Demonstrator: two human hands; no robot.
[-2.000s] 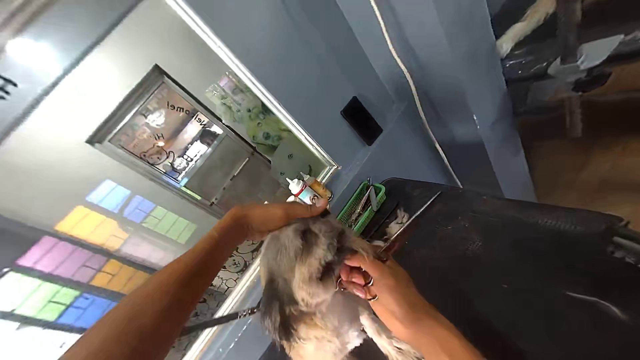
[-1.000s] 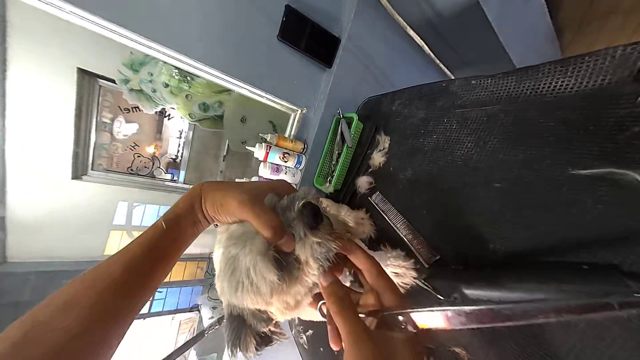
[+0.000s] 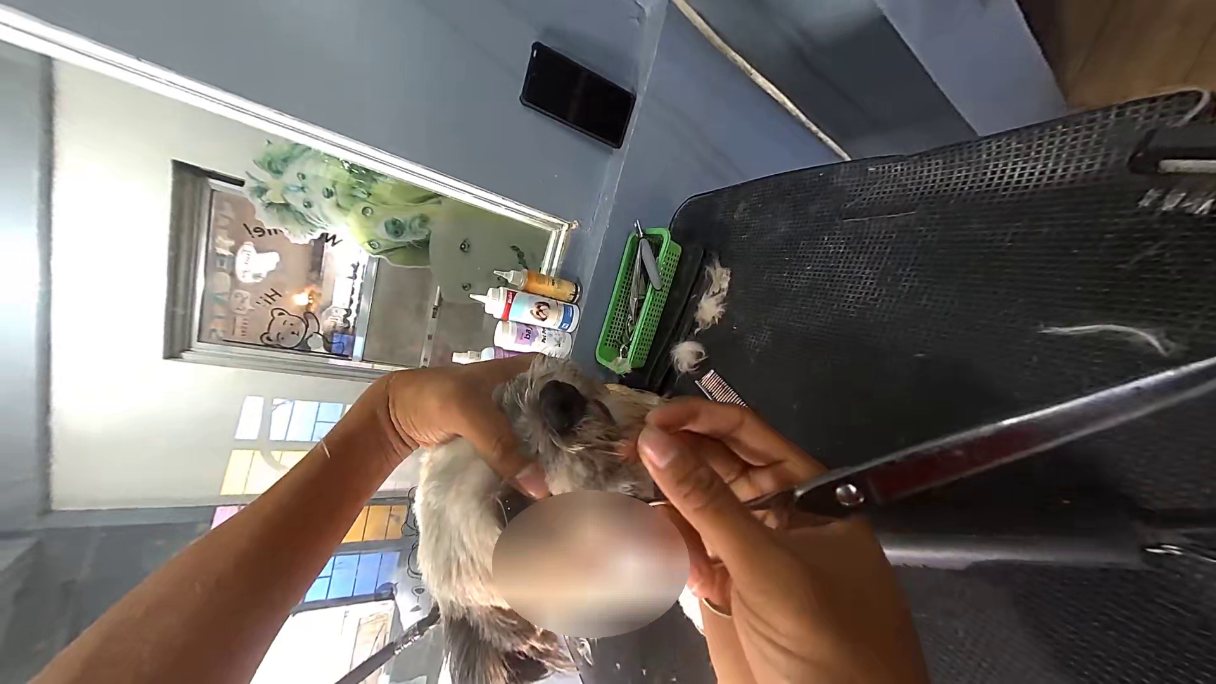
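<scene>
A grey and cream long-haired dog (image 3: pixel 461 532) is at the lower middle, its dark nose (image 3: pixel 562 407) toward me. My left hand (image 3: pixel 470 413) grips the dog's head, the thumb pressed beside the muzzle. Close to the other side of the muzzle, my right hand (image 3: pixel 750 503) has thumb and forefinger together at the fur; whether fur is pinched between them is unclear. The same hand holds a pair of steel grooming scissors (image 3: pixel 997 437), blades pointing right, away from the dog. A blurred patch covers part of the dog below the muzzle.
A metal comb (image 3: pixel 722 388) and fur tufts (image 3: pixel 712 296) lie on the black grooming table (image 3: pixel 912 313). A green basket (image 3: pixel 670 285) with tools stands at its edge, bottles (image 3: pixel 537 311) beside it. A black phone (image 3: pixel 578 95) rests on the ledge. At far right is a brush (image 3: pixel 1178 166).
My right hand has moved its fingertips up beside the muzzle, and the scissor blades now slant up to the right. The nose faces me more directly. The view has moved closer since the first frame.
</scene>
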